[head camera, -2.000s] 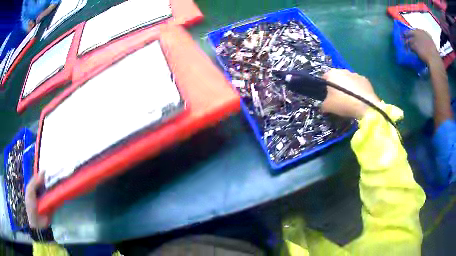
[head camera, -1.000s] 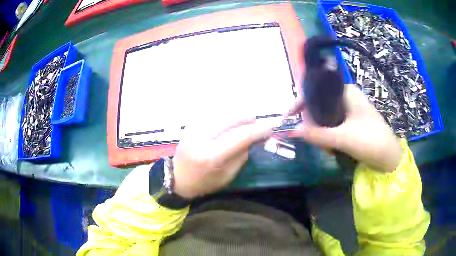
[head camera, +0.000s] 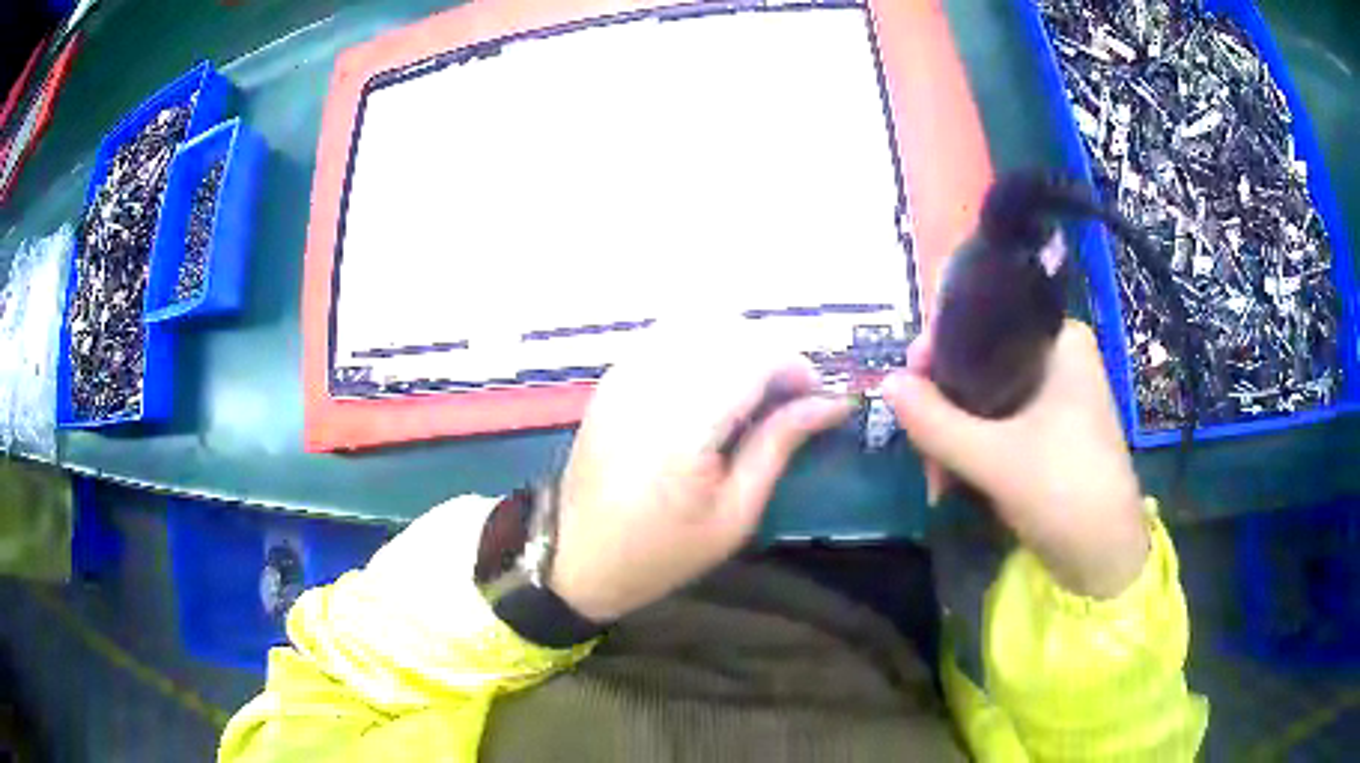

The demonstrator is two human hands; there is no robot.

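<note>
The laptop panel [head camera: 619,187], glaring white inside with a thin dark rim, lies on the red-orange foam pad [head camera: 955,164]. My right hand [head camera: 1029,447] is closed around the black electric screwdriver [head camera: 996,321] at the panel's lower right corner. A small silver hinge [head camera: 879,423] sticks out below that corner between my hands. My left hand [head camera: 671,470] lies over the panel's lower edge, its thumb and forefinger close together near the hinge. Whether they grip anything is too small to tell. The screwdriver's bit and any screw are not visible.
A large blue bin of metal pieces [head camera: 1327,194] stands at the right, with the black cord across it. Another blue hinge bin [head camera: 78,391] and a smaller blue screw bin [head camera: 236,268] stand at the left. Clear plastic [head camera: 33,350] lies at the left bench edge. A lower blue bin [head camera: 224,596] is below.
My left hand has come off the pad's left side to the lower right corner. My right hand has brought the screwdriver from over the right bin to that corner. The view has shifted.
</note>
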